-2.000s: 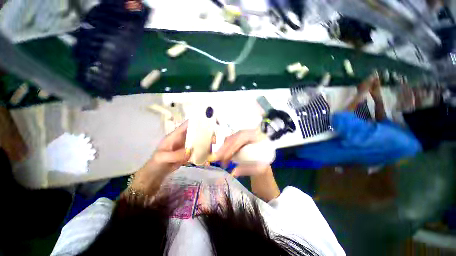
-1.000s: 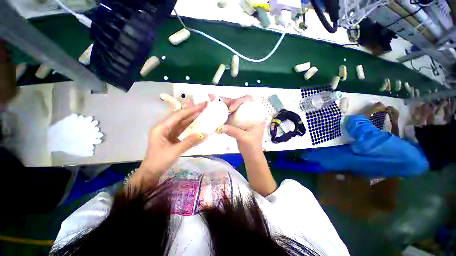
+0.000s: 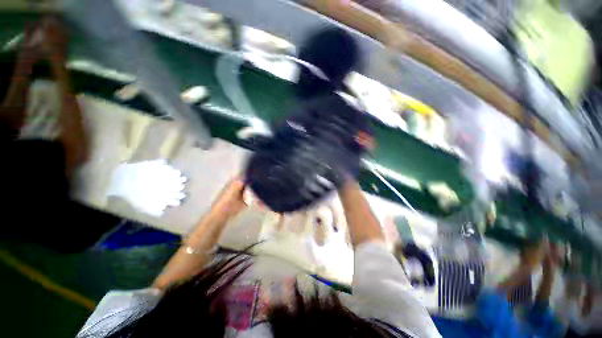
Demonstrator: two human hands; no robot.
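Observation:
The view is blurred. A dark slatted fan (image 3: pixel 297 158) hangs close to the camera and covers the space between my hands. My left hand (image 3: pixel 235 193) shows only in part at the fan's lower left edge, with a pale patch beside it; its fingers are mostly hidden. My right hand (image 3: pixel 348 187) is largely hidden behind the fan's right side, with the forearm below it. I cannot tell what either hand holds. Below the fan, a white sheet (image 3: pixel 336 261) bears blurred cream shapes and small dark spots.
A white glove (image 3: pixel 148 187) lies on the bench to the left. Cream units (image 3: pixel 195 94) lie on the green belt (image 3: pixel 409 175). A black coiled loop (image 3: pixel 419 265) and a striped-looking dark mat (image 3: pixel 461 277) are at right. A person in blue sleeves (image 3: pixel 498 313) is farther right, another person's arms (image 3: pixel 69 125) at left.
The view has swung and tilted, so the fan now stands in the middle over my hands. The cream pieces seen earlier in both hands are no longer clearly visible.

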